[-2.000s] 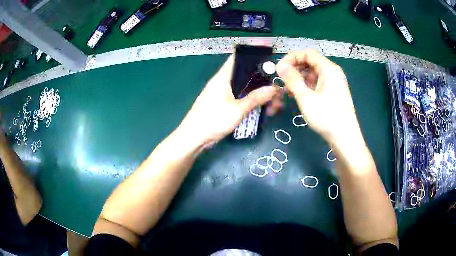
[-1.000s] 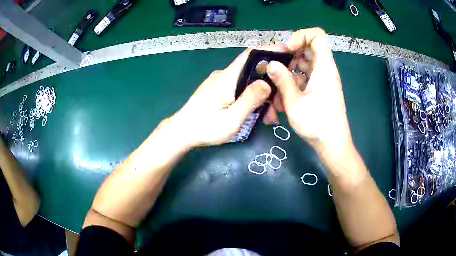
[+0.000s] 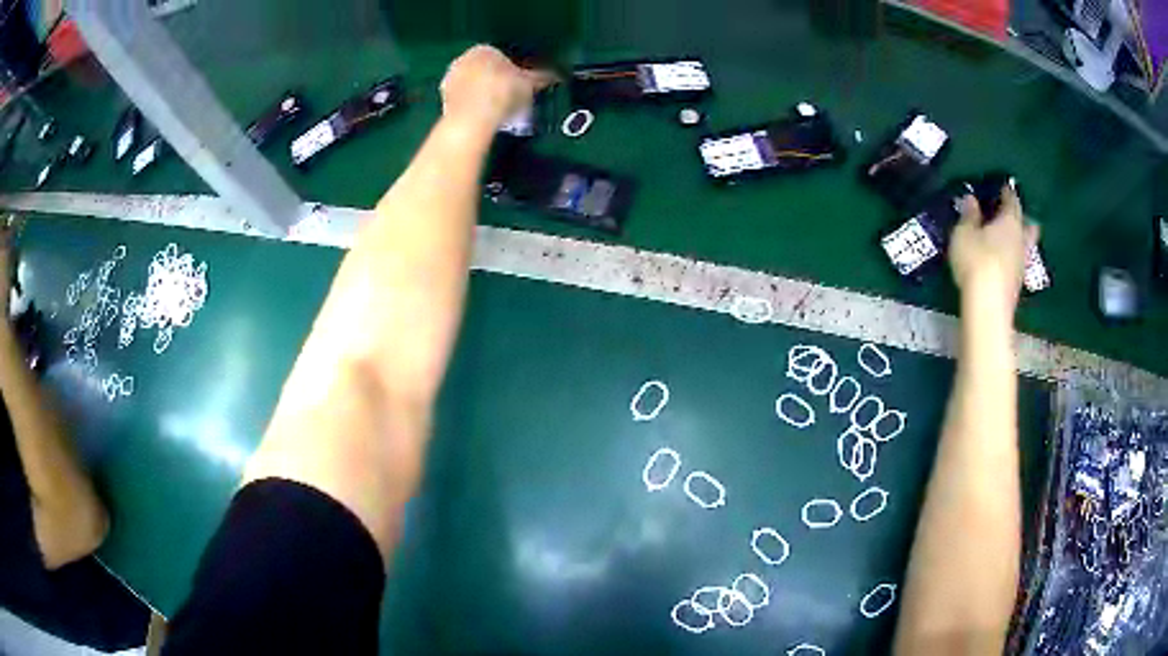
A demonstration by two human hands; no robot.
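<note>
My left hand (image 3: 489, 90) is over the green belt, its fingers at a dark phone body (image 3: 519, 121) that is blurred and partly hidden by the hand. My right hand (image 3: 993, 241) is over the belt at the right, its fingers on the dark end of a phone body (image 3: 913, 244) with a white keypad area. Another phone body with a white end lies partly under this hand. White rings (image 3: 651, 400) lie loose on the green worktop between my arms, some overlapping.
More phone bodies (image 3: 769, 146) lie on the belt beyond the pale metal strip (image 3: 615, 272). A grey post (image 3: 192, 115) stands at left. A ring pile (image 3: 173, 287) and another person's arm (image 3: 51, 474) are at left. A clear parts tray (image 3: 1108, 513) is at lower right.
Both hands have left the worktop's middle and reached out over the belt, left hand forward-left, right hand far right. They no longer hold one phone together. The view has shifted, showing more belt and rings.
</note>
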